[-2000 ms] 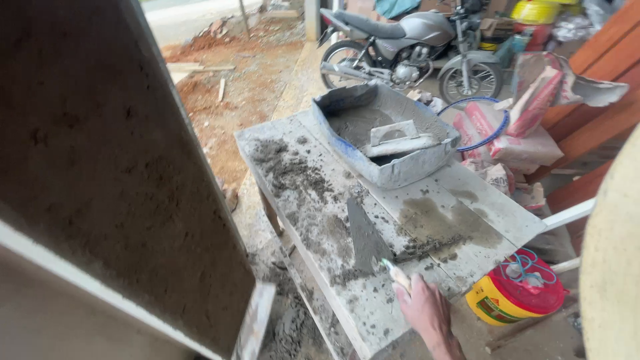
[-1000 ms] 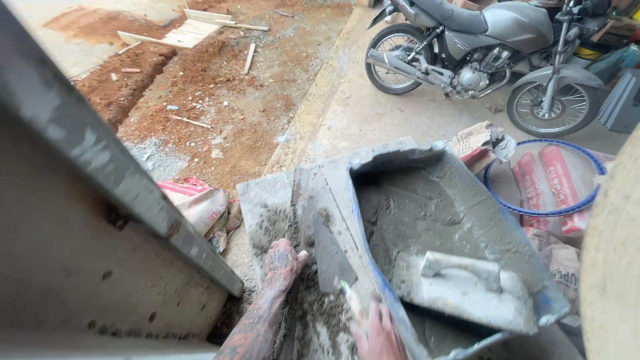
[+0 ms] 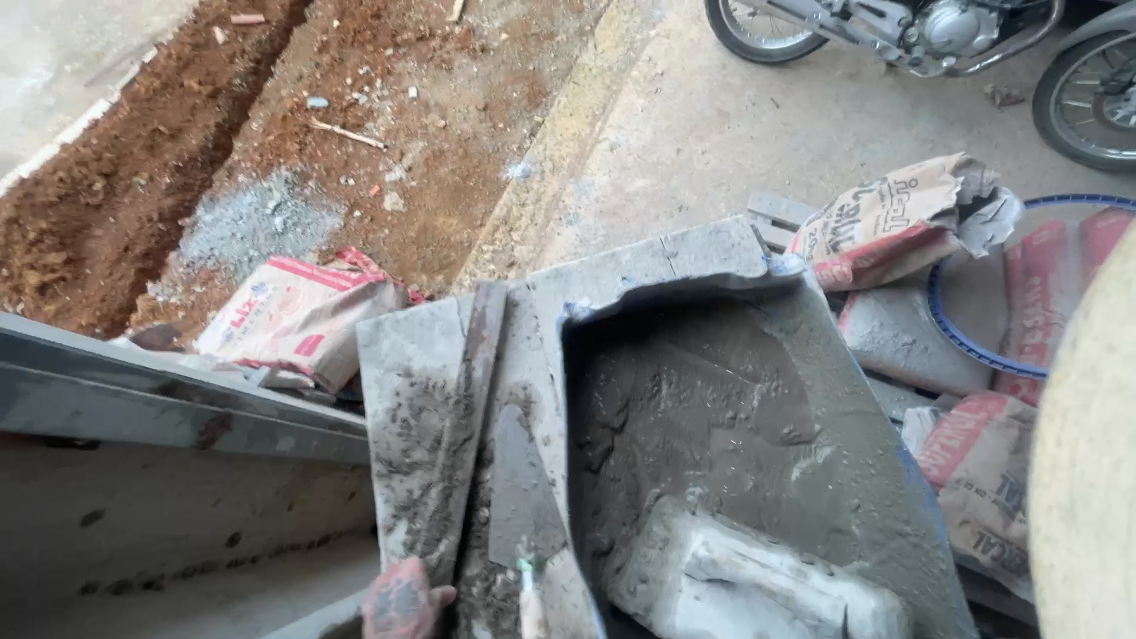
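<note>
My left hand (image 3: 404, 602), smeared with mortar, is at the bottom edge beside the lower end of a long, narrow straight strip (image 3: 484, 364) on the mortar-splashed boards (image 3: 408, 355); its grip is unclear. A pointed trowel (image 3: 522, 488) has its blade over the boards, right of the strip, and its handle runs off the bottom edge. My right hand is out of view. Right of the trowel stands a cut-open plastic tub (image 3: 565, 417) of wet grey mortar (image 3: 710, 408). A plastering float (image 3: 763, 577) rests in it, handle up.
At left runs a grey metal-edged panel (image 3: 177, 382). Torn paper bags (image 3: 302, 311) lie beyond the boards, and more bags (image 3: 887, 222) with a blue-rimmed round sieve (image 3: 936, 311) at right. A motorcycle (image 3: 941, 35) and a soil trench (image 3: 195, 151) are farther off. A pale round edge (image 3: 1083, 444) blocks the right.
The view has shifted a lot. My right hand, which gripped the trowel handle before, has gone out of view. My left hand, one second ago farther up the strip, is now near its lower end.
</note>
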